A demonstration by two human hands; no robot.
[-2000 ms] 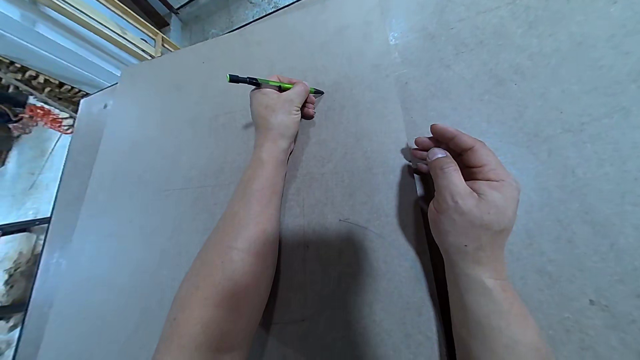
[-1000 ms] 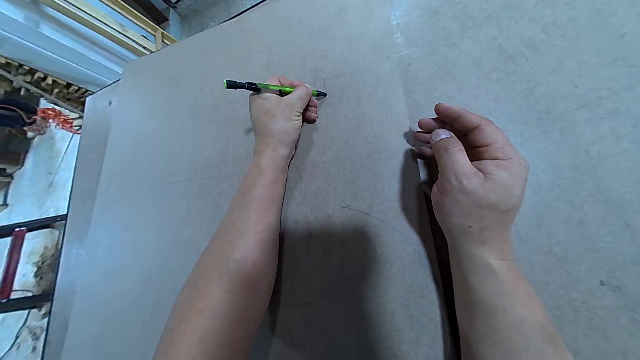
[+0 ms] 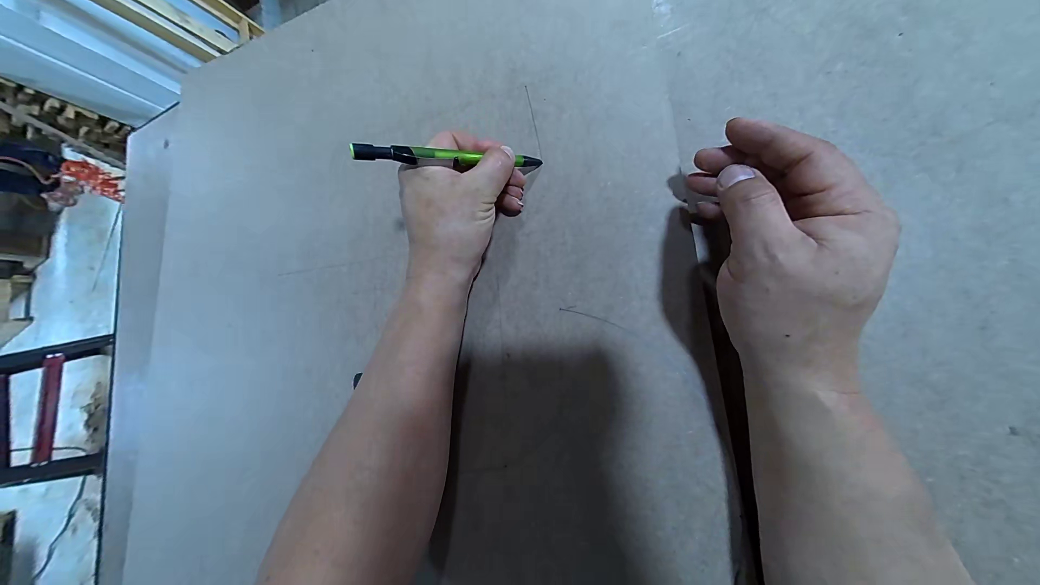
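A green and black mechanical pencil (image 3: 443,155) lies across my left hand (image 3: 455,191), gripped between thumb and fingers, its black tip pointing right. That tip meets the lower end of a thin dark line (image 3: 532,118) on a large grey-brown sheet (image 3: 325,325). Other faint pencil marks (image 3: 593,315) show on the sheet, to the lower right of my left hand. My right hand (image 3: 800,211) is at the sheet's right edge, fingers loosely curled and apart, with nothing seen in it. Whether its fingertips touch the edge I cannot tell.
Beyond the sheet's right edge, with a dark gap at its lower part, is a grey speckled surface (image 3: 959,341). At the left are a dark and red ladder-like frame (image 3: 50,406), orange-red cords (image 3: 91,179) and stacked wood pieces (image 3: 57,118). Light wooden bars (image 3: 175,24) stand at the upper left.
A dark line now shows above the pencil tip, running down to it. My left hand has moved slightly down along the sheet. My right hand keeps its loosely curled pose.
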